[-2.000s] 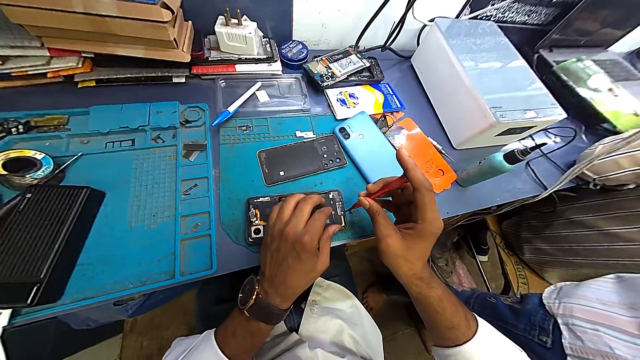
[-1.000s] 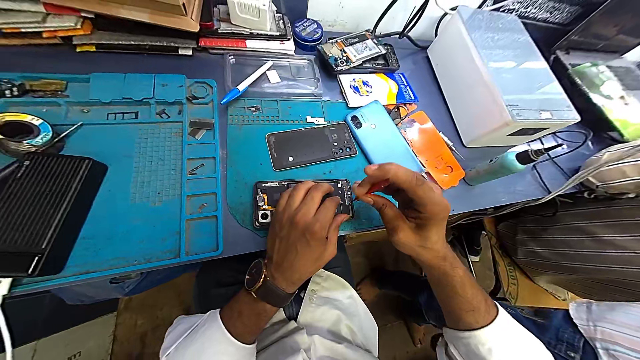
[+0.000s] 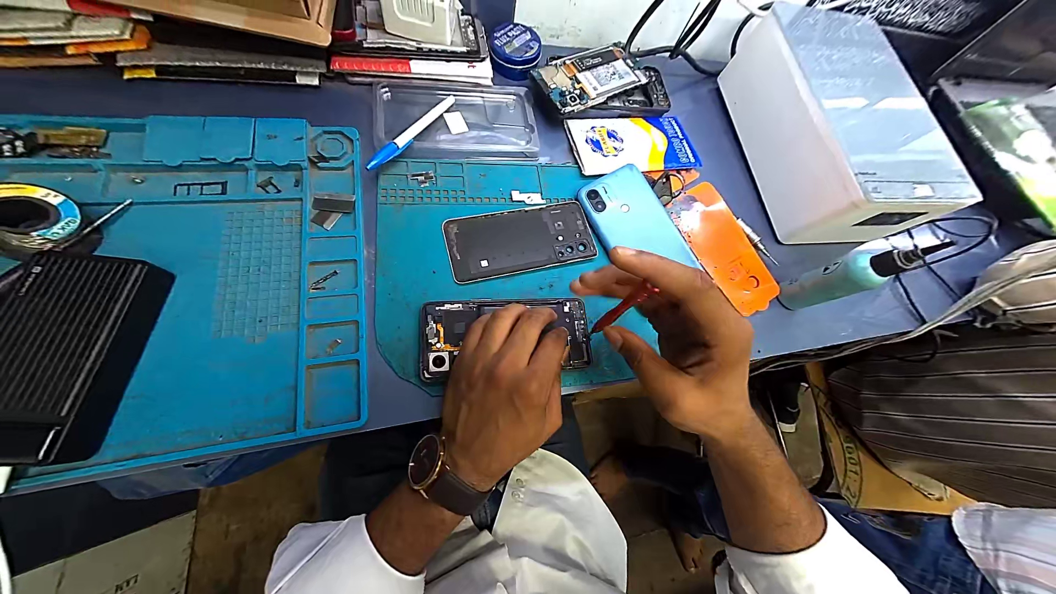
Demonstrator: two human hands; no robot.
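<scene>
An opened smartphone lies on the teal silicone repair mat, its inner parts exposed and partly covered by my left hand. The fingertips of that hand rest on the phone; whether they grip it is unclear. My right hand holds a slim red tool, its dark tip at the phone's right end. Behind the phone lies a dark phone back cover with camera openings. A light blue smartphone lies to its right, close to my right fingers.
An orange plastic piece, a clear tray with a marker, and a disassembled phone lie farther back. A white box-shaped device stands right. A second blue mat bears a black ridged device. A person's striped clothing shows at right.
My right hand has opened out around the red tool, its fingers more spread than a second ago. My left hand stays on the opened phone.
</scene>
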